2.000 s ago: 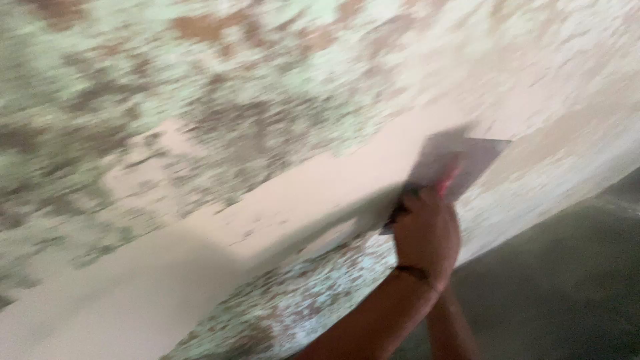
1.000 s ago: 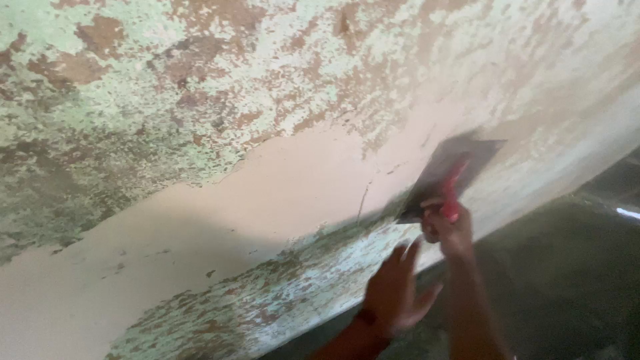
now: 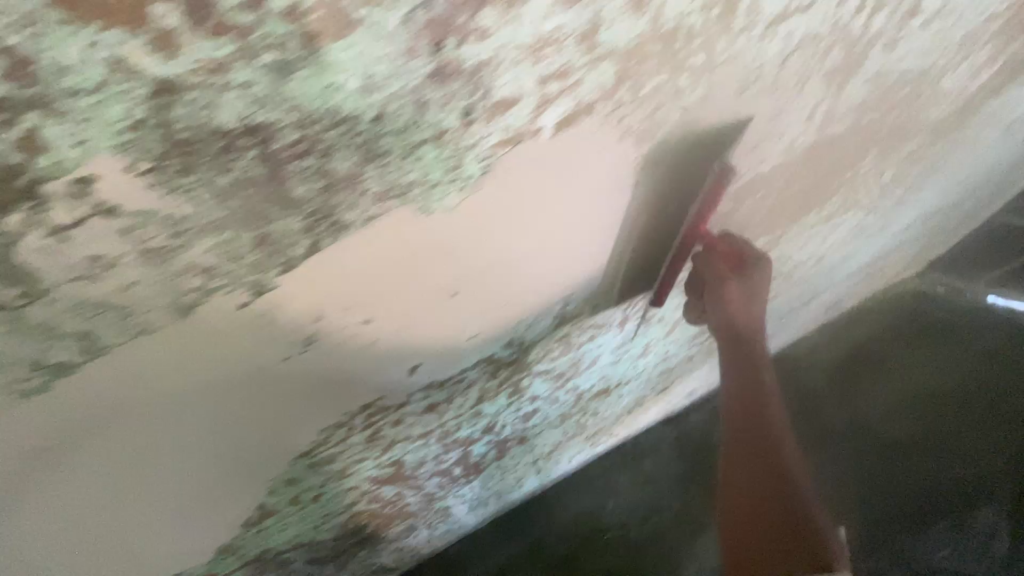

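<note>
My right hand [image 3: 730,280] grips the red handle of a wide plastering trowel [image 3: 694,234] at right of centre. The trowel is tilted up from the wall, its thin edge seen at a steep angle, with a dark area of blade or shadow to its left. Beside it lies a smooth band of pale pinkish plaster or filler [image 3: 512,232], which runs down to the lower left and has a few small dark nicks. Whether the trowel touches the wall cannot be told. My left hand is out of view.
Rough wall with peeling green paint [image 3: 384,136] and brown patches lies above and below the smooth band. The wall's lower edge slants up to the right, above a dark floor [image 3: 904,416]. A small bright streak [image 3: 1005,303] shows at the far right.
My left hand, near the trowel in the earlier frames, has left the view. My right hand still holds the trowel, which is now turned more edge-on.
</note>
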